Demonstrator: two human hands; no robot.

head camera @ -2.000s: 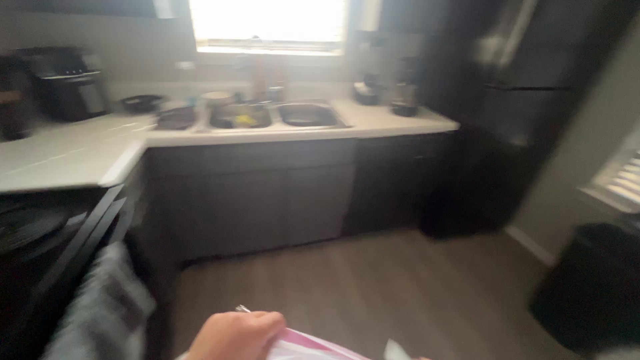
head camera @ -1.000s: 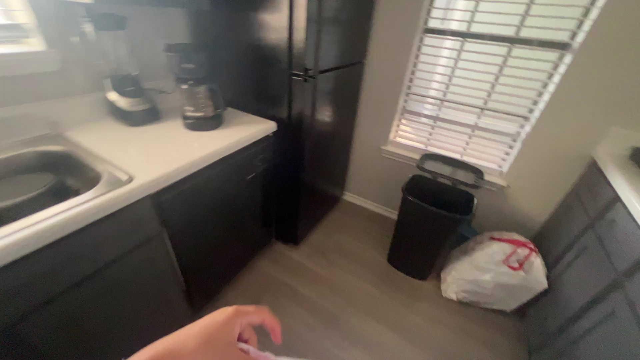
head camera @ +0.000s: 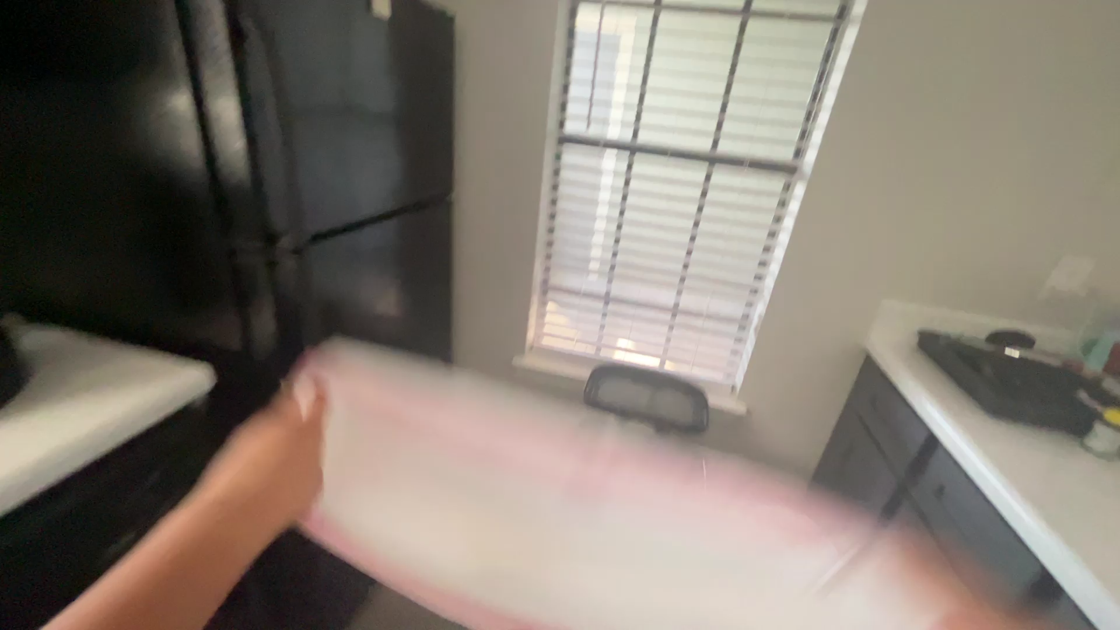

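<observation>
A white plastic bag with pink edging (head camera: 542,516), blurred by motion, is stretched across the lower middle of the head view. My left hand (head camera: 284,455) grips its upper left corner, in front of the black refrigerator. At the lower right, my right hand (head camera: 962,586) is strongly blurred and partly cut off by the frame; it is at the bag's right side, and its fingers cannot be made out. The lid of a black trash can (head camera: 647,398) shows just above the bag's edge, while the can's body is hidden behind the bag.
A black refrigerator (head camera: 350,175) stands at the left, beside a white countertop (head camera: 105,376). Behind is a window with blinds (head camera: 674,192). At the right, another white counter (head camera: 1006,464) over grey cabinets bears a black tray or mat (head camera: 1015,376) and small items.
The view has swung right from the sink to the window. The bag, of which only a little showed at the bottom edge before, is now raised and spread wide between my hands.
</observation>
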